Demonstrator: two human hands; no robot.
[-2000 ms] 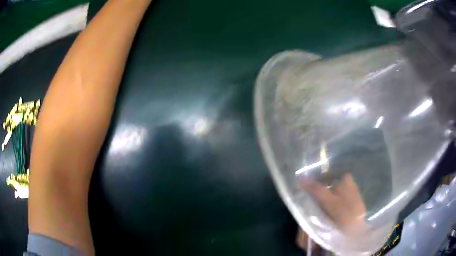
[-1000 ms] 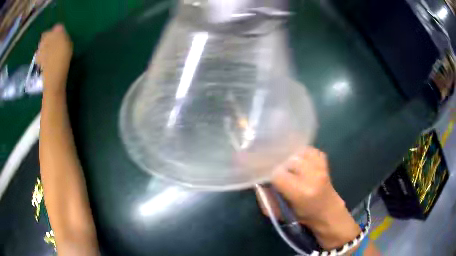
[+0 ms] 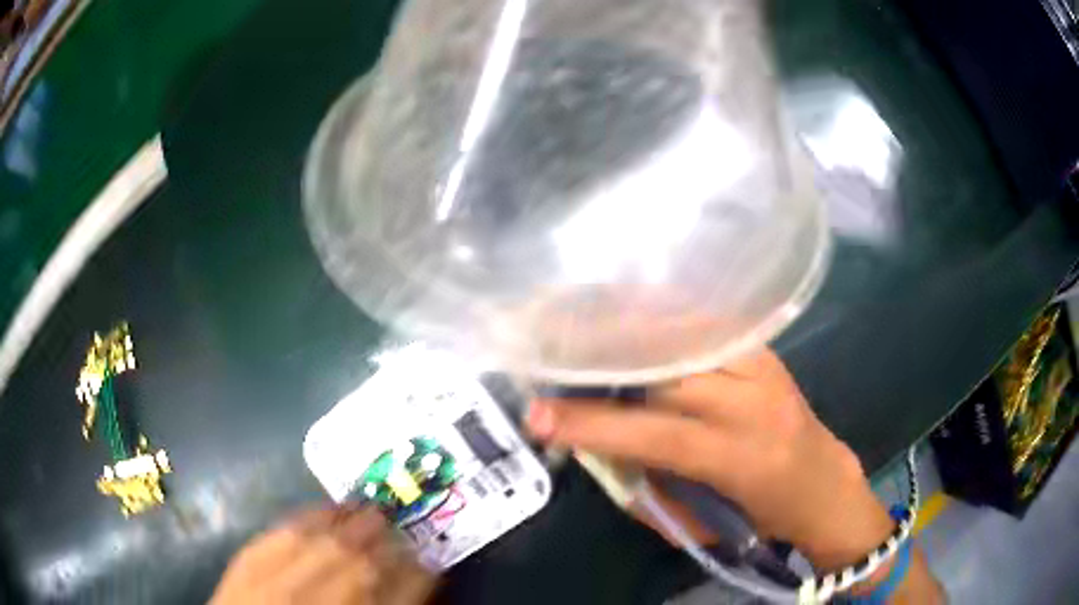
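A white housing (image 3: pixel 503 502) lies open and tilted at lower centre on the dark mat. Inside are a green circuit board (image 3: pixel 385 473) with a yellow block, and thin red wires. My left hand (image 3: pixel 320 561) is blurred at the housing's lower left edge; its fingertips and grip cannot be made out. My right hand (image 3: pixel 734 455) holds the soldering iron (image 3: pixel 710 508), with fingers reaching to the housing's right side. The clear fume hood (image 3: pixel 568 225) covers part of the right hand and the housing's upper edge. The iron's tip cannot be made out.
Brass contact strips joined by green wires (image 3: pixel 130 479) lie in a bundle at left. A pale curved rail (image 3: pixel 89 242) borders the green conveyor (image 3: pixel 71 130). A black crate of brass strips (image 3: pixel 988 431) stands at right. A black-and-white wrapped feed tube (image 3: pixel 870 565) runs by my right wrist.
My left hand has come from the conveyor at upper left down to the lower centre. The housing now shows below the hood. My right hand remains right of centre, holding the iron.
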